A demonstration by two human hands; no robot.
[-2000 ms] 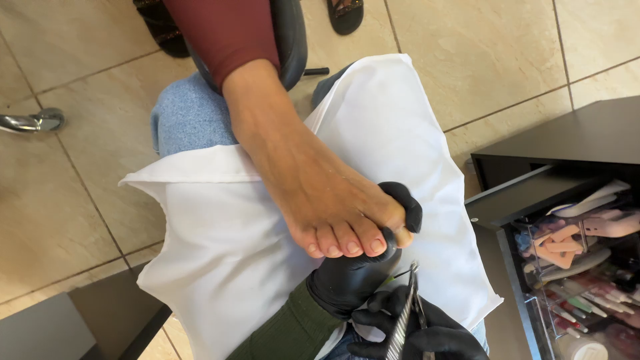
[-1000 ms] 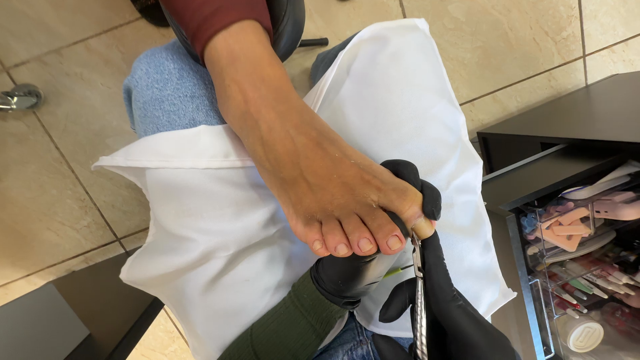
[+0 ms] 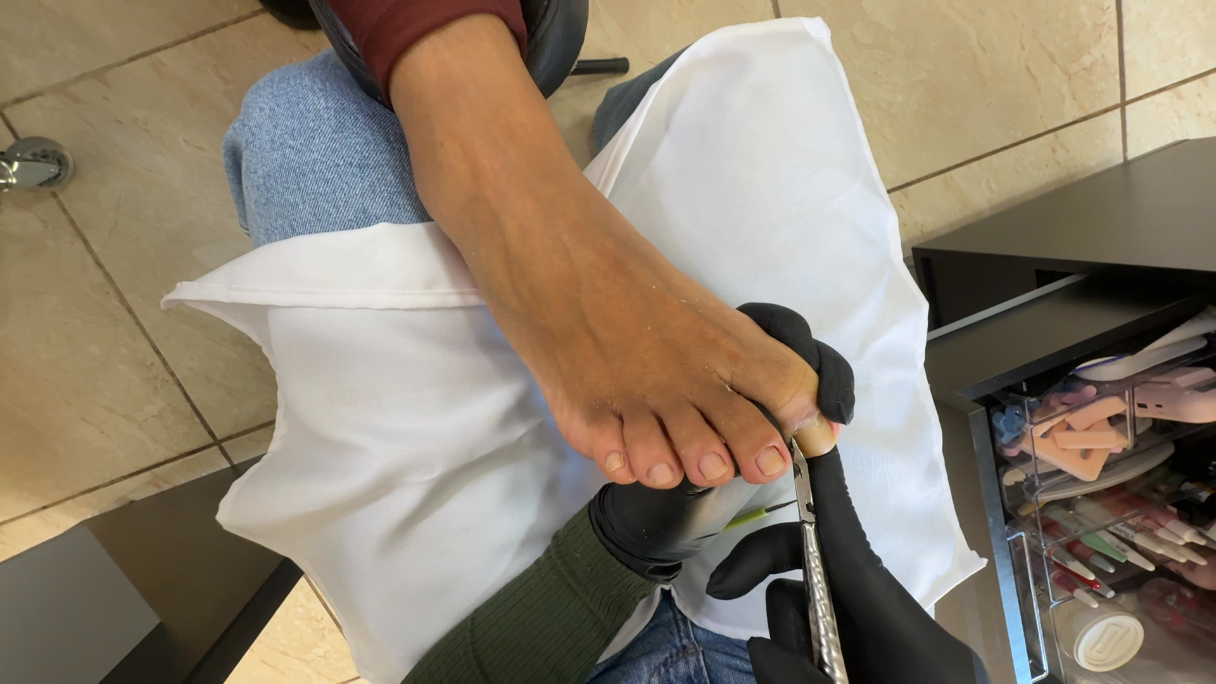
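Note:
Another person's bare foot point(image 3: 608, 313) lies across a white cloth point(image 3: 380, 427) spread over my lap, toes pointing down and right. My left hand point(image 3: 665, 522), in a black glove, is under the toes and holds the forefoot, with fingertips curled over the outer side of the big toe point(image 3: 814, 432). My right hand point(image 3: 845, 589), also black-gloved, grips metal nippers point(image 3: 810, 551); their tip touches the big toe at its nail edge, beside the second toe. A thin green-handled tool point(image 3: 750, 518) sticks out beside my left hand; its far end is hidden.
At right, an open drawer unit point(image 3: 978, 380) holds clear organizers with foam toe separators point(image 3: 1083, 437), several brushes or pens and a white-lidded jar point(image 3: 1107, 636). Dark furniture point(image 3: 123, 589) stands at lower left. A black footrest point(image 3: 556, 43) is under the ankle; a chrome piece point(image 3: 38, 163) is at far left.
My right hand has brought the nippers up from below the foot to the big toe. My left hand stays around the forefoot. The view has moved closer.

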